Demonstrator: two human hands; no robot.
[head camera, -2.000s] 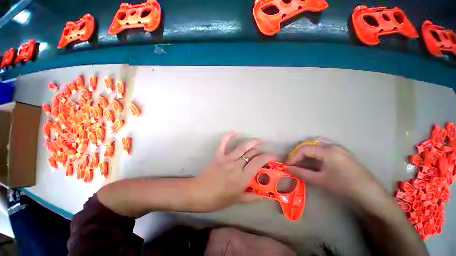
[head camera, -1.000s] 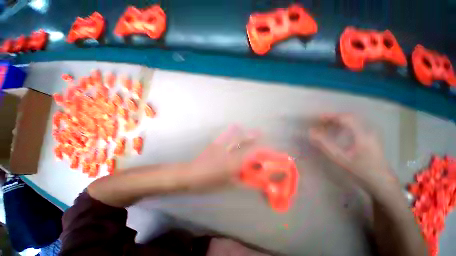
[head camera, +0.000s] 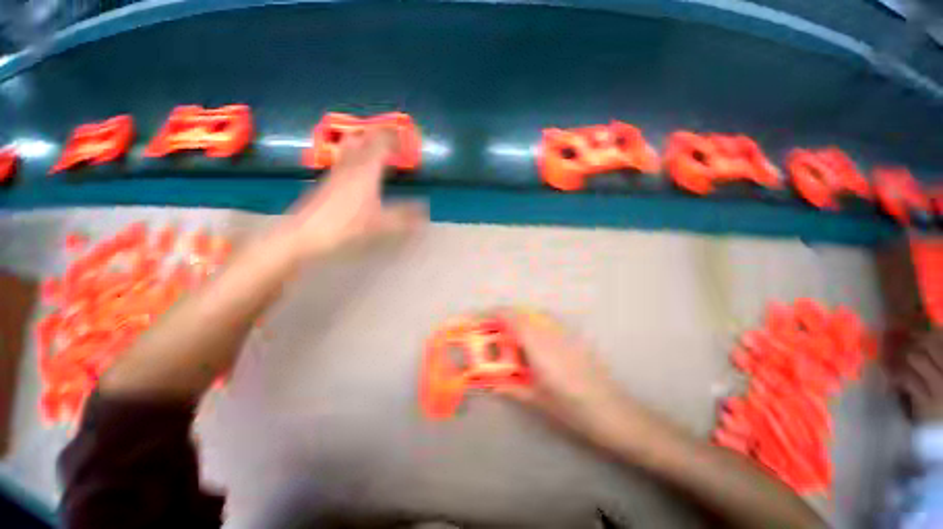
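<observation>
My left hand (head camera: 355, 201) reaches to the conveyor and its fingers lie over a controller shell (head camera: 403, 143) there; the blur hides whether they grip it. My right hand (head camera: 548, 362) holds another orange controller shell (head camera: 447, 367) by its right side, over the middle of the bench. A yellowish blur shows at the right hand's fingers; I cannot tell what it is. The picture is blurred.
More shells (head camera: 595, 155) lie spaced along the dark green conveyor (head camera: 486, 72). Orange clips (head camera: 114, 300) are piled at left, partly behind my left arm. Orange inserts (head camera: 791, 387) are piled at right. A brown box (head camera: 12, 351) stands at left. Another person's hand (head camera: 923, 372) shows at the right edge.
My left hand has left the shell on the bench and moved up to the conveyor. My right hand has come in and taken hold of the bench shell. The view has shifted.
</observation>
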